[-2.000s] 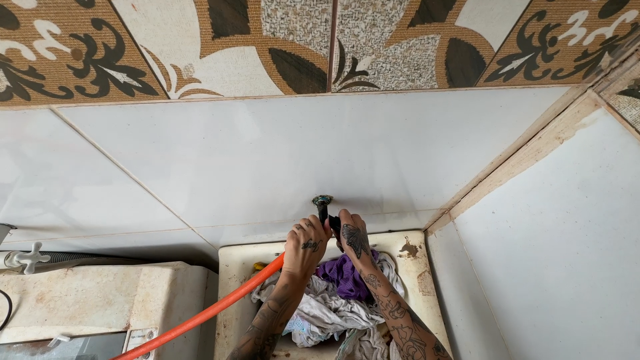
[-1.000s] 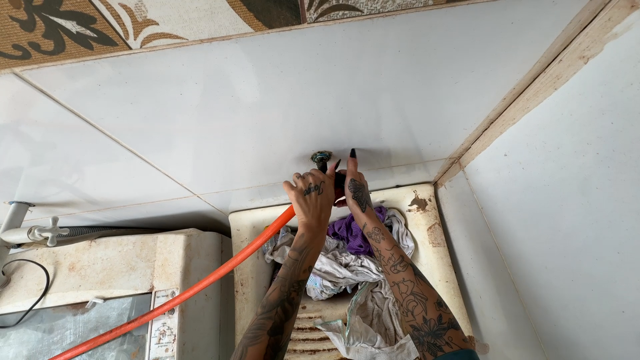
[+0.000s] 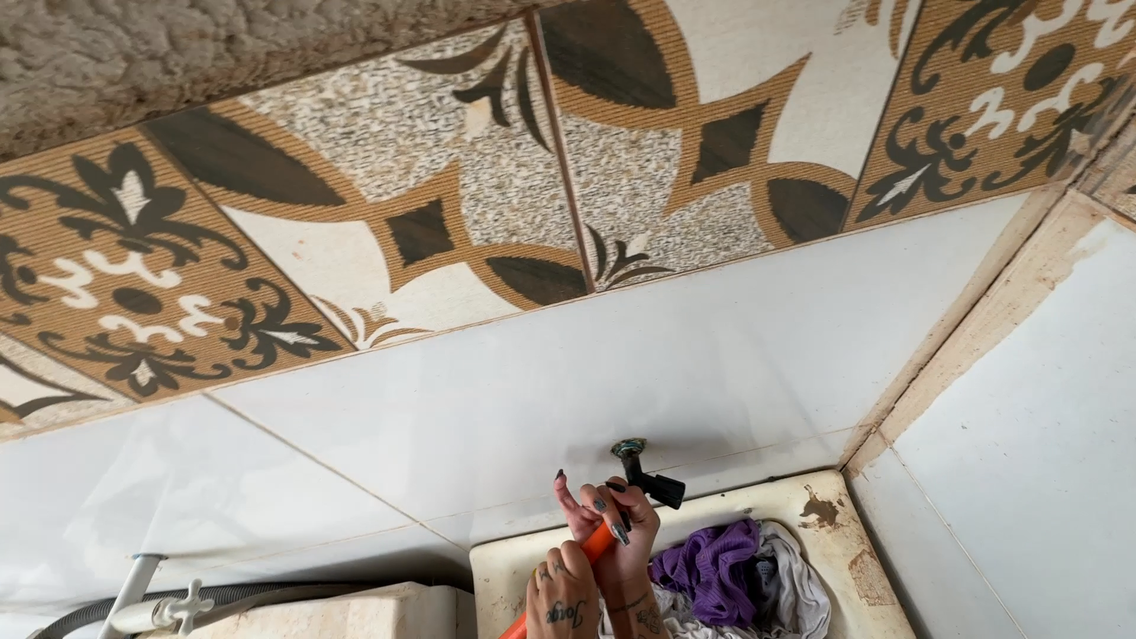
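An orange hose (image 3: 599,543) runs up from the bottom edge, and my left hand (image 3: 564,590) is closed around it. Farther up, my right hand (image 3: 621,524) holds the hose near its end, one finger raised and its wrist passing beside my left hand. The exact hose end is partly hidden by the fingers. Just above and right of my right hand, a black plastic tap (image 3: 652,484) juts from the white tiled wall; whether fingertips touch it I cannot tell. Purple cloth (image 3: 714,568) and whitish cloth (image 3: 799,581) lie in the worn laundry sink (image 3: 852,524) below.
At lower left are a pale, stained appliance (image 3: 355,614), a white valve with a cross handle (image 3: 186,608) and a grey corrugated hose (image 3: 89,611). Patterned tiles (image 3: 417,231) band the wall above, and a wall corner (image 3: 923,373) rises at right of the sink.
Both hands, which were up at the tap, are now lower left of it with the orange hose. The tap's black body shows more fully. The view has tilted up.
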